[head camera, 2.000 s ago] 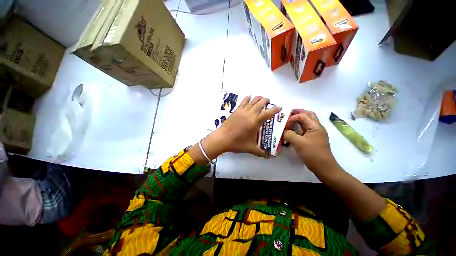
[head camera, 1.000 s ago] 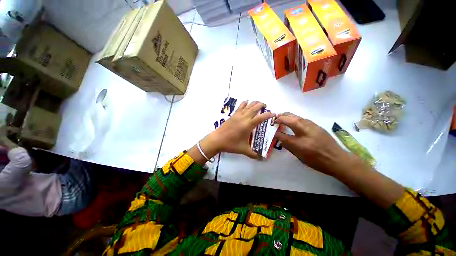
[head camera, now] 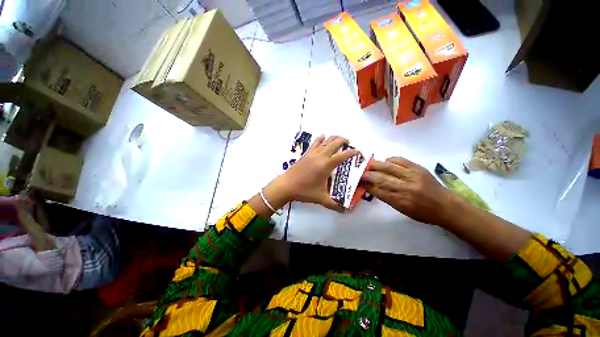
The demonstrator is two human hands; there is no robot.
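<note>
A retail box (head camera: 345, 181), white, black and orange, stands tilted on the white table in front of me. My left hand (head camera: 314, 172) grips it around its left side, thumb low and fingers over the top. My right hand (head camera: 402, 187) is at its orange right end, fingers bunched against the edge; whether they pinch the flap is hidden. A small dark part shows below the right fingertips. A yellow-green box cutter (head camera: 464, 188) lies to the right, partly behind my right forearm.
Three orange retail boxes (head camera: 411, 72) stand at the back. A brown carton (head camera: 220, 72) is at back left. A bagged tan clump (head camera: 500, 149) lies right. A black phone (head camera: 470, 14), dark open carton (head camera: 559, 49) and clear plastic (head camera: 125, 164) also lie on the table. Another person sits at left.
My right hand has shifted from the box's right end, fingers curled, to lying flatter against its upper right edge. The view has shifted, showing more of the table's back.
</note>
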